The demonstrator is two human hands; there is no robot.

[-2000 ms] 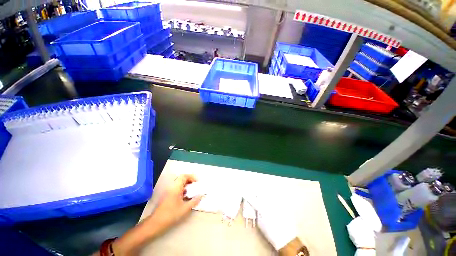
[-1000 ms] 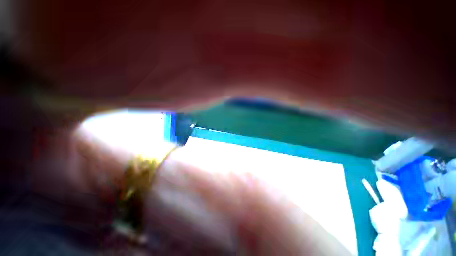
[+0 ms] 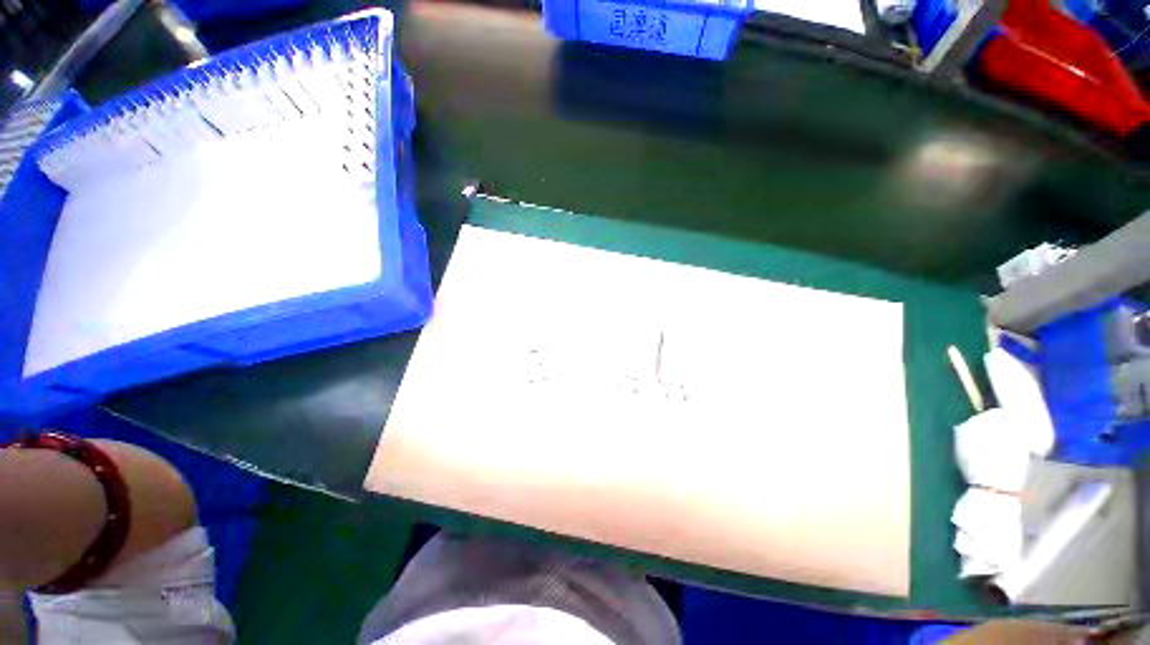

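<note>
Washed-out white moulded units [image 3: 656, 365] lie on the tan work sheet [image 3: 757, 504]; their small pins and one dark gap line show, but their number cannot be told. My left hand [image 3: 151, 498] is at the lower left edge, below the blue tray, with a red bracelet at the wrist; its fingers are hidden or cut off. A white ribbed cloth or glove cuff [image 3: 133, 599] lies against it. My right hand is not in view; only a strip of skin [image 3: 1034, 633] shows at the bottom right edge.
The blue tray [image 3: 240, 334] at left holds rows of white units [image 3: 252, 107] along its back and right sides. A blue bin [image 3: 650, 28] and red bin [image 3: 1066, 63] stand across the belt. A white cloth [image 3: 996, 454], stick [image 3: 966, 378] and blue box [image 3: 1091, 378] are at right.
Both hands have left the units on the sheet, after an arm blurred close across the camera. My left hand is now at the lower left. The view has tilted down.
</note>
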